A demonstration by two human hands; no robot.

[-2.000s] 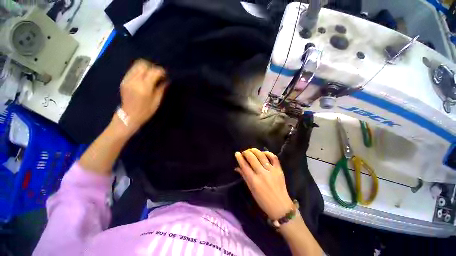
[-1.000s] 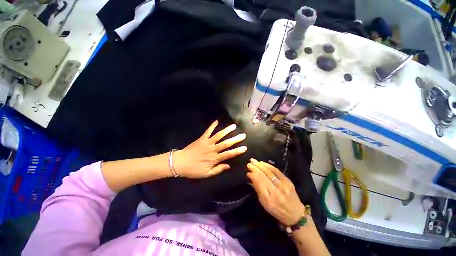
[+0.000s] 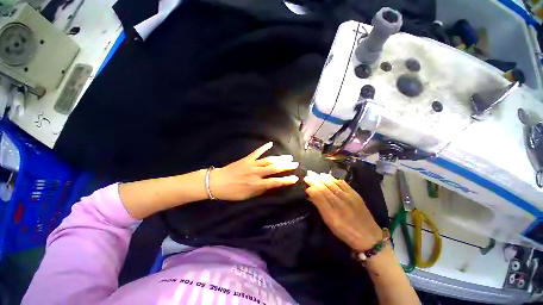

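A large black garment piece [image 3: 161,107] spreads over the table and onto my lap. My left hand [image 3: 247,177] lies flat on it, fingers spread, left of and below the needle. My right hand [image 3: 339,205] rests on the cloth below the needle, fingers together, its fingertips close to my left hand's. The white sewing machine [image 3: 434,113] has its head at right, and its lit needle area [image 3: 309,142] stands over the cloth. A pale stitched line [image 3: 286,222] shows on the cloth below my hands. Neither hand visibly grips the fabric.
Scissors [image 3: 417,229] with green and yellow handles lie on the machine bed at right, with a small green item [image 3: 433,189] near them. A blue crate [image 3: 44,196] is at far left, below a beige machine [image 3: 36,50]. A pale bin [image 3: 470,30] stands behind.
My left hand came from the upper left onto the cloth, then moved slightly right. My right hand moved a little up and right. The stitched line now lies more to the right and higher.
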